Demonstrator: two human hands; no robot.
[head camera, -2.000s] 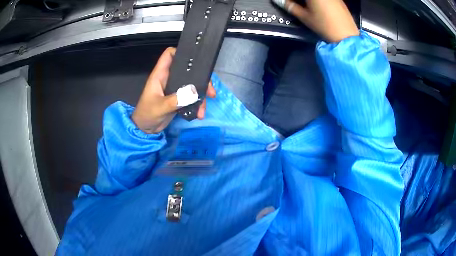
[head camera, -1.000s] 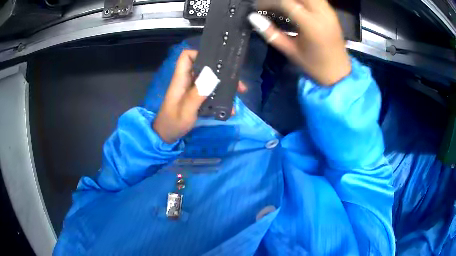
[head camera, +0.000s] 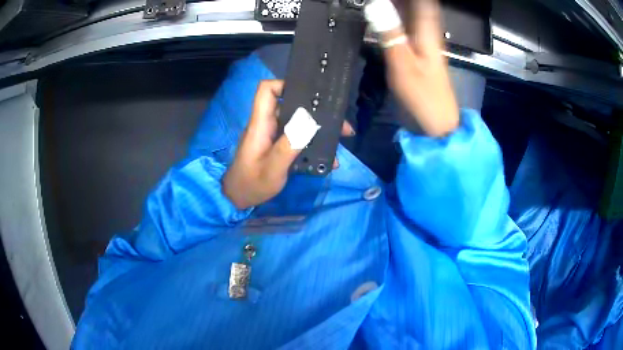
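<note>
A long near-black carrier fixture (head camera: 326, 82) is held over the lap, its far end near the black parts tray (head camera: 467, 33). My left hand (head camera: 268, 147) grips its near end, with the white-wrapped thumb on top and fingertips showing at the right side. Small bright round parts (head camera: 324, 63) sit in a row down the fixture. My right hand (head camera: 418, 72) is blurred, with a white wrap on its thumb, beside the fixture's far end. Its fingertips are cut off or blurred, so whether it holds a part cannot be told.
Many small bright parts (head camera: 281, 8) lie in the tray's left section. Silver rails (head camera: 123, 37) run across behind the lap. Another fixture (head camera: 164, 8) lies at the upper left. A pale frame bar (head camera: 27, 205) stands at the left. Blue cloth (head camera: 567, 232) shows at the right.
The fixture and my left hand have moved right and slightly nearer my body. My right hand has come from over the tray to beside the fixture's far end.
</note>
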